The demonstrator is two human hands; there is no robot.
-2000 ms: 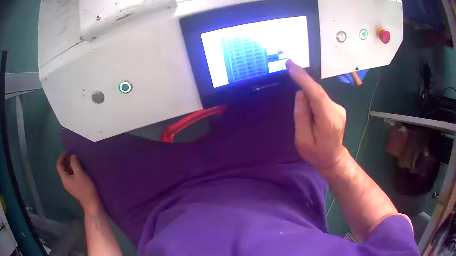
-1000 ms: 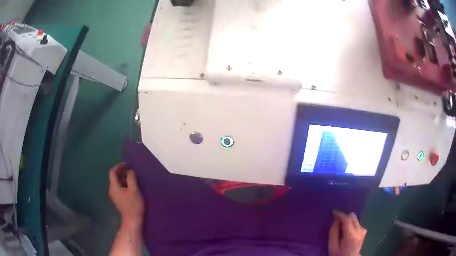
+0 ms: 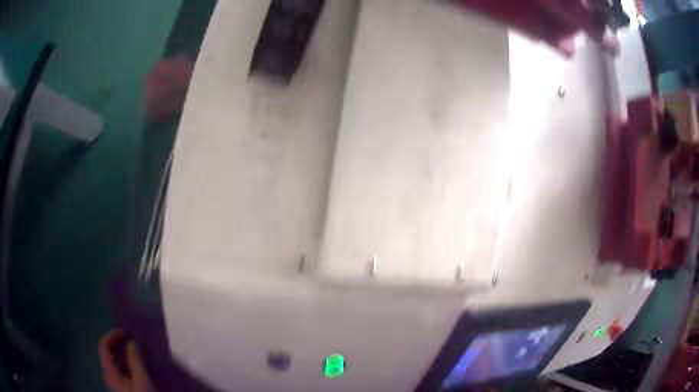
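The white machine body fills most of the blurred view. The touch screen sits low in its front panel, lit blue and white, and the picture's bottom edge cuts it off. My left hand is at the bottom left beside the panel, blurred and cut off; its fingers look curled, and I cannot tell whether it holds anything. A small skin-coloured patch shows under the screen's lower right edge, too little to tell as a hand. A green-lit button and an unlit button are left of the screen.
Red fixtures stand on the bed at the right. A black cable carrier is at the top left of the machine. Another green-lit button and the red emergency stop are right of the screen. A red stool-like object is on the floor.
The view has swung up towards the machine bed, so the screen and buttons sit lower. My left hand is lower left, and my right hand no longer shows clearly. The screen picture has changed.
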